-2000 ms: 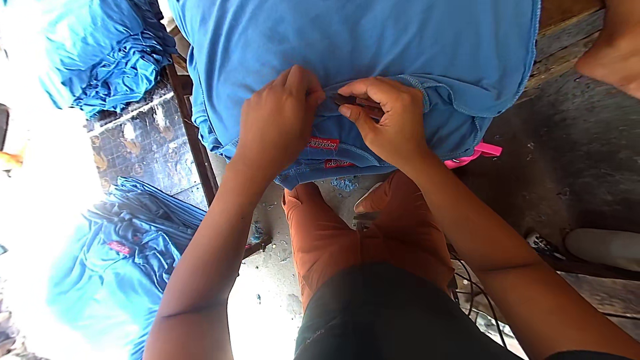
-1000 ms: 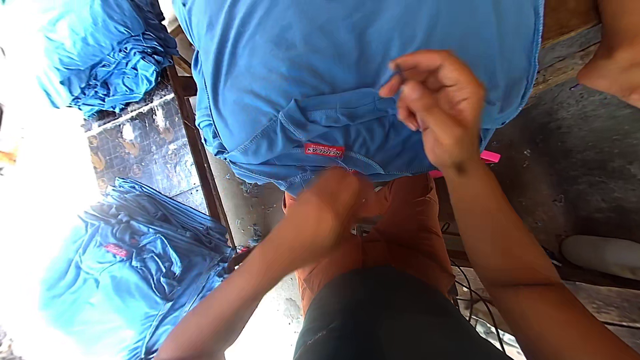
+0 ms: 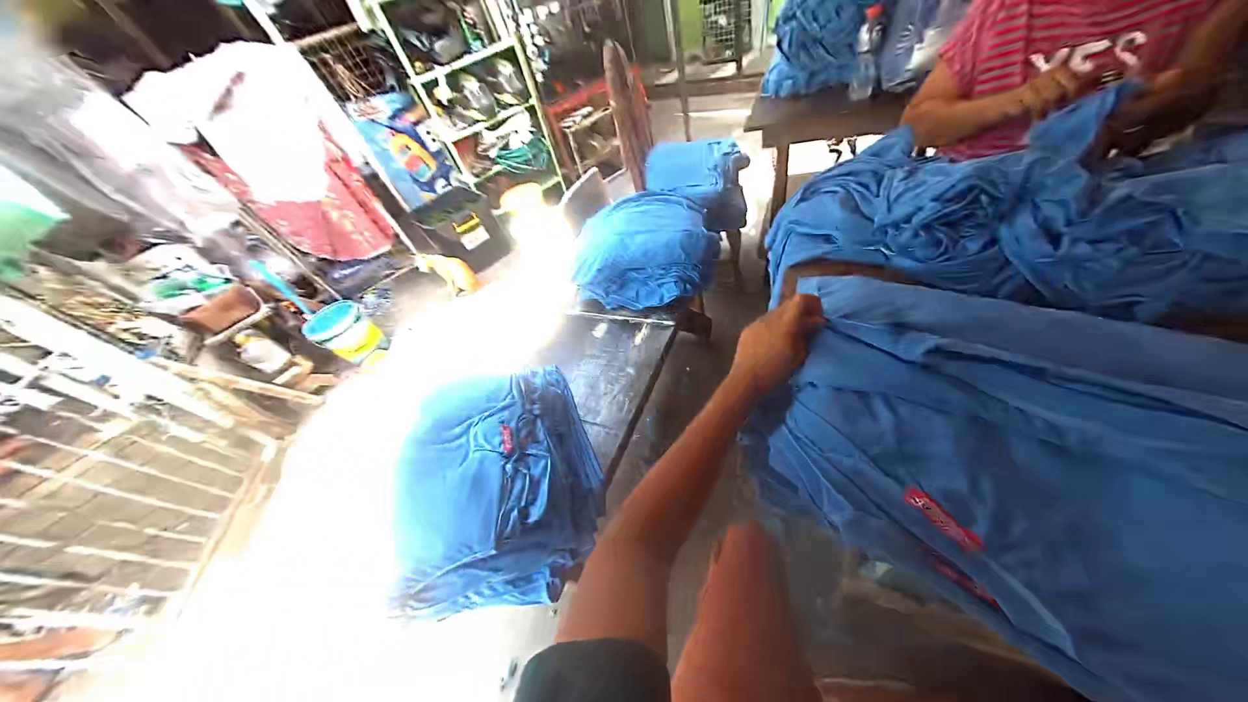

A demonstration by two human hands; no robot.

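Note:
My left hand point(image 3: 780, 341) grips the upper left edge of a blue garment point(image 3: 1024, 419) lying on the pile in front of me. The cloth is spread flat and slants down to the right, with a red label point(image 3: 943, 519) sewn on it and a second one partly showing just below. My right hand is out of view. Left of my forearm, a stack of folded blue garments point(image 3: 478, 478) with a small red label rests on a dark bench point(image 3: 604, 375).
Another blue stack point(image 3: 645, 249) stands at the bench's far end. Across from me, a person in a striped red shirt point(image 3: 1053, 58) handles loose blue cloth point(image 3: 936, 210). A plastic bottle point(image 3: 866, 54) stands on a table behind. A bucket point(image 3: 343, 330) is at the left.
The view has swung widely to the left and up. My left hand has moved from the cloth's near edge to its upper left edge; my right hand has left the view.

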